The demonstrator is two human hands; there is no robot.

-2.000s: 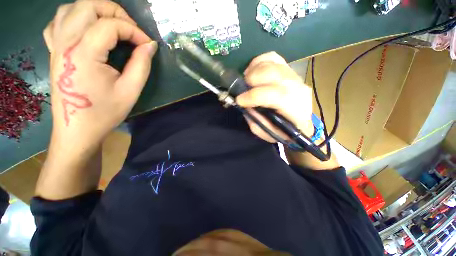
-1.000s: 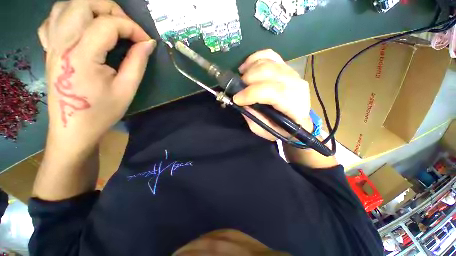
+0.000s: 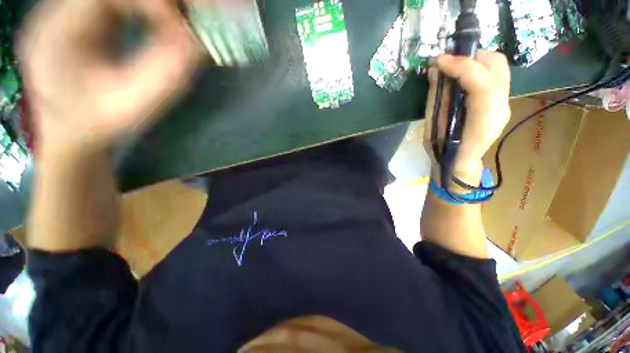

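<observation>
My right hand [image 3: 476,103] is closed around the black soldering iron [image 3: 457,103], held upright in view over the boards at the upper right; its tip is out of the picture. My left hand [image 3: 110,69] is a blur at the upper left; what its fingers hold, if anything, cannot be seen. A blurred circuit board panel [image 3: 231,31] lies beside it. A green and white circuit board [image 3: 325,58] lies by itself in the middle of the bench.
Overlapping boards [image 3: 542,31] lie at the upper right, and more boards [image 3: 10,155] at the left edge. Black cables [image 3: 552,103] loop from my right wrist to the right. Open cardboard boxes [image 3: 532,165] and a red plastic stool [image 3: 526,314] are below the bench.
My right hand has moved right with the iron, which now points up. My left hand has moved and blurred. A separate board now shows mid-bench, and boards show at the left edge.
</observation>
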